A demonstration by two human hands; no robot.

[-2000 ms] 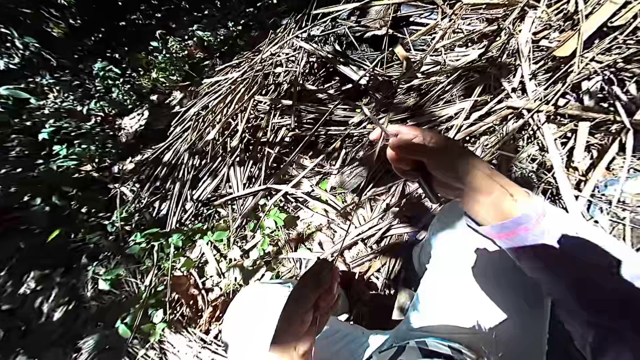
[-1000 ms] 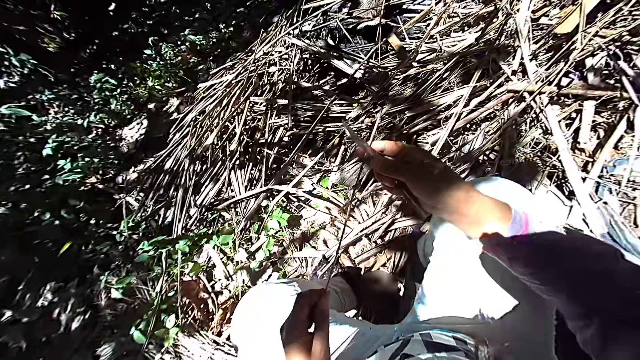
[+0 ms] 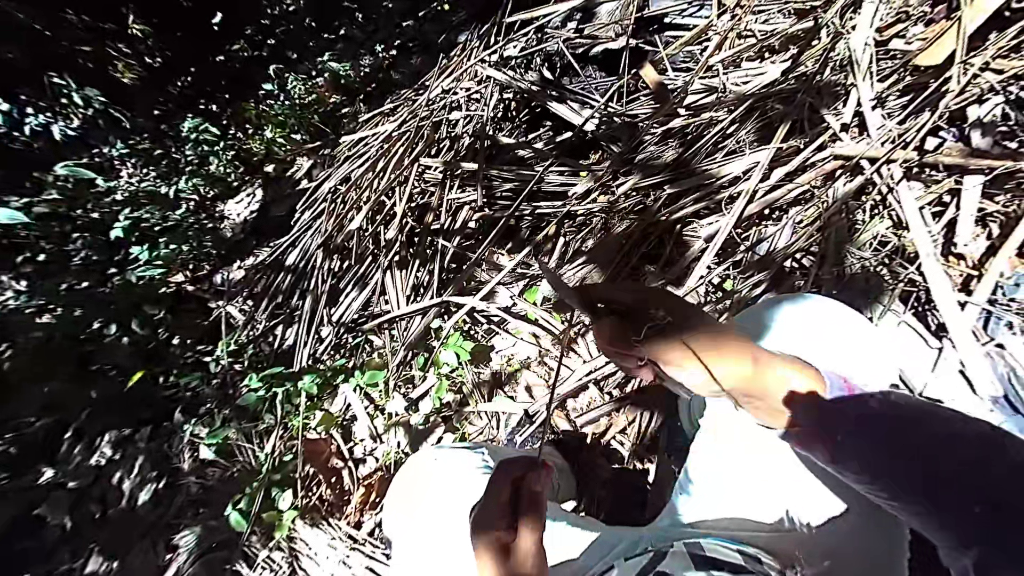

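Observation:
My left hand, at the lower middle over my white-trousered knee, is closed on the lower end of a thin dark stalk. The stalk rises toward my right hand, which is partly shaded at the right of centre. From the fingers of my right hand a knife blade juts up and to the left; the handle is hidden in the hand. The upper part of the stalk passes close by the blade; whether they touch I cannot tell.
A heap of dry stalks spreads over the ground ahead and to the right, with thicker dry strips at the right. Low green plants grow in front of my knees, and dark leafy ground cover lies to the left.
My right hand with the knife has come down toward my left hand compared with the earliest frame. My left hand stays low near my knee.

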